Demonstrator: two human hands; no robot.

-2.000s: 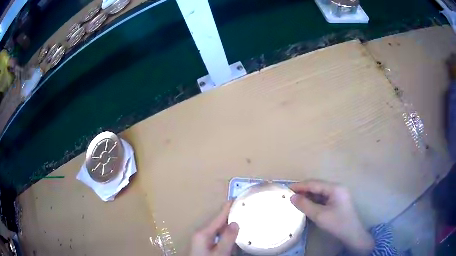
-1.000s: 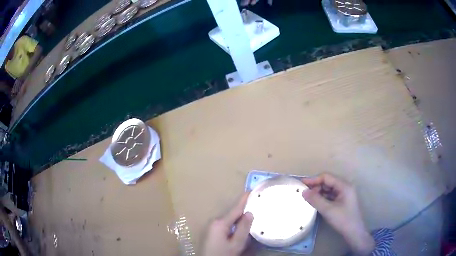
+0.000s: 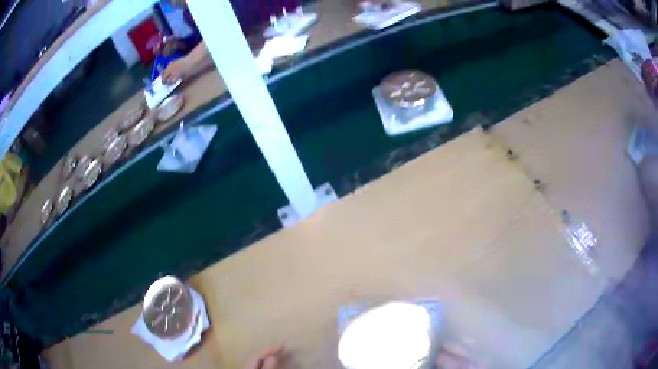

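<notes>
A round housing (image 3: 389, 340), smooth pale face up and glaring white, lies over a square pale blue plate (image 3: 351, 311) at the bottom edge. The plate's far corners show; its posts are hidden. My right hand (image 3: 454, 356) is blurred and cut off at the housing's right side; I cannot tell if it grips. My left hand (image 3: 268, 358) shows only as fingers at the bottom edge, apart from the housing on its left. Another housing (image 3: 169, 310), spoked face up, rests on white wrap (image 3: 175, 349) at the lower left.
A white frame post (image 3: 256, 115) stands at the green belt's near edge. On the belt are a plate with a spoked housing (image 3: 411, 97) and a plate with uprights (image 3: 186, 148). Across it lie rows of housings (image 3: 115, 148), and a person's arm (image 3: 189, 63) reaches in.
The view has tilted up, so the bench things sit lower. My left hand has come away from the housing. The plate with uprights has moved left past the post.
</notes>
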